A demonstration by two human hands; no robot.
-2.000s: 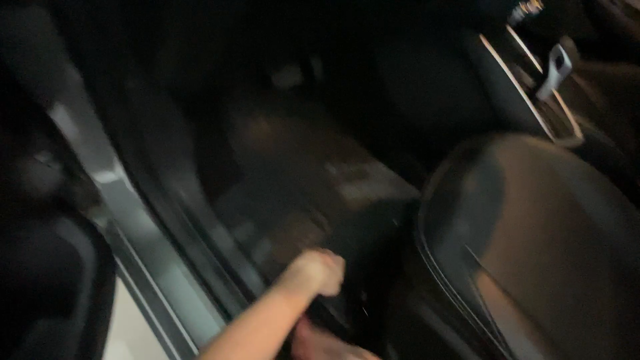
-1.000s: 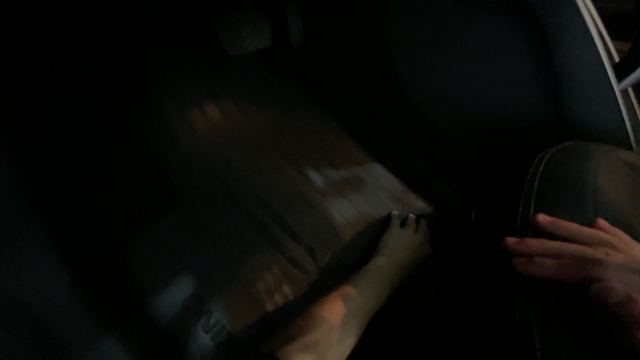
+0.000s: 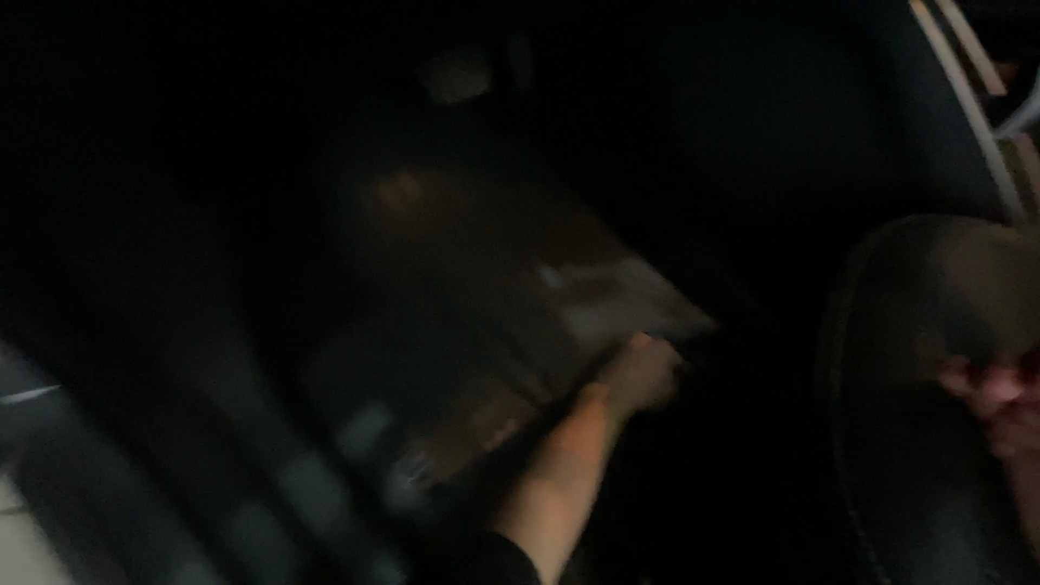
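In a dark car footwell, my left hand (image 3: 650, 370) is at the near right corner of a dark, shiny floor mat (image 3: 487, 301). Its fingers are curled at the mat's edge; blur and shadow hide whether they grip it. At the right edge of the view, my right hand (image 3: 995, 394) rests on or just over the dark car seat (image 3: 902, 325), partly cut off by the frame. Nothing can be made out in it, and its fingers are blurred.
A pedal (image 3: 459, 75) shows dimly at the far end of the footwell. The center console with light trim (image 3: 967, 106) stands at the upper right. The door sill (image 3: 57, 479) runs along the lower left.
Two seconds ago my left hand was over the near part of the footwell; it is now at the mat's corner. My right hand has moved from beside my left arm to the seat. The view has shifted.
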